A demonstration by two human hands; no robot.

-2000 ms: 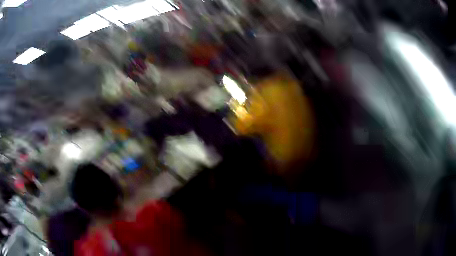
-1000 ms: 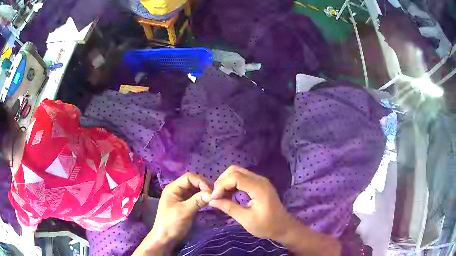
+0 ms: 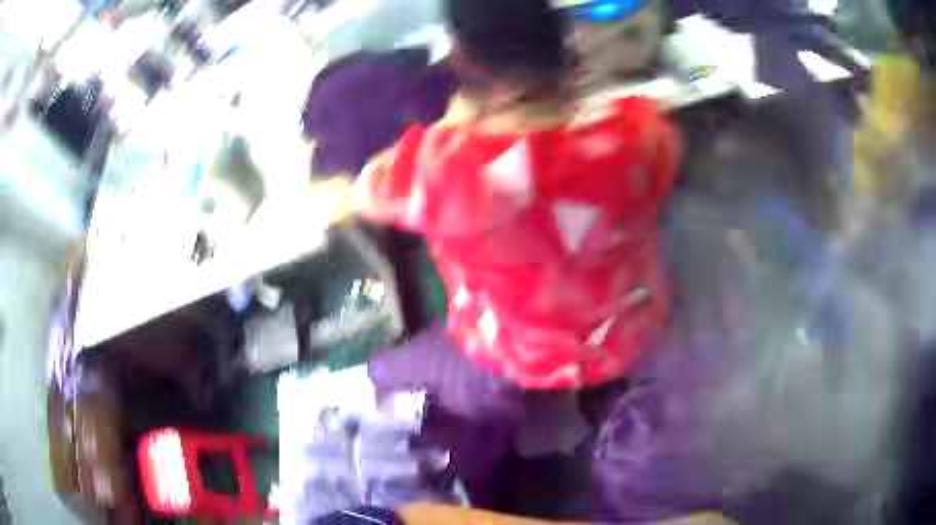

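Note:
The frame is blurred by motion. Neither of my hands shows. A strip of bare forearm crosses the bottom edge; which arm it is cannot be told, and its hand is not visible. Just above it, pale lilac cut pieces (image 3: 385, 461) lie on a white sheet (image 3: 298, 420). Dark purple cloth (image 3: 657, 441) is heaped at the bottom centre right, and more purple cloth (image 3: 452, 385) lies beside the lilac pieces. Details of the cloth are too smeared to read.
A person in a red and white top (image 3: 554, 236) sits ahead, an arm reaching left over a white sewing table (image 3: 154, 256). Dark purple cloth (image 3: 375, 103) lies by that arm. A red plastic stool (image 3: 210, 472) stands on the lower left. The right side is blurred grey.
The view has swung left, bringing the person in red to the centre. My two hands, which were together over dotted purple cloth, have left the picture.

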